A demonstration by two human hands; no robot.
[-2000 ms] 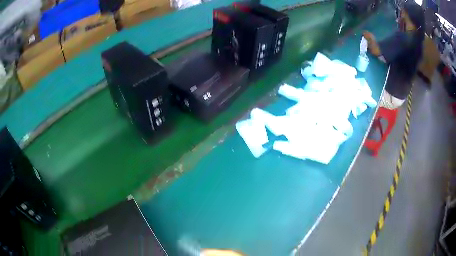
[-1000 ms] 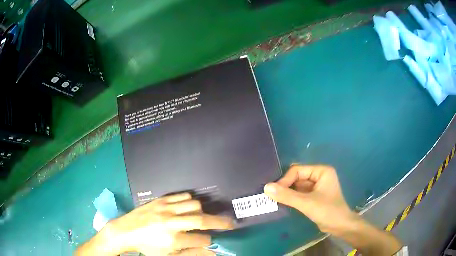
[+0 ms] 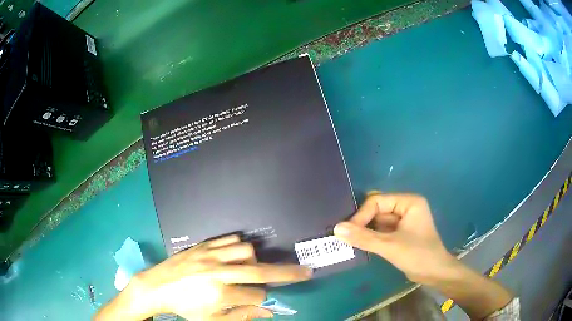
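Note:
A black product box (image 3: 251, 169) lies flat on the blue-green worktop, its printed broad face up. A white barcode label (image 3: 324, 252) is at the box's lower right corner. My right hand (image 3: 392, 235) is bare, with thumb and index finger pinched at the label's upper right corner. My left hand (image 3: 213, 279) lies spread over the box's lower left part, its index finger reaching to the label's lower left corner. A pale strip piece (image 3: 276, 307) shows beside the left hand's fingers; whether the hand holds it is unclear.
Black boxes (image 3: 59, 81) stand on the green belt at the upper left. Pale blue backing paper (image 3: 533, 47) is heaped at the upper right. A small pale blue piece (image 3: 129, 256) lies left of the box. The worktop edge (image 3: 520, 207) curves down the right, above a floor with yellow-black tape.
The left index finger has stretched right to the label's lower left corner. The right hand stays pinched at the label's corner. The view has shifted slightly.

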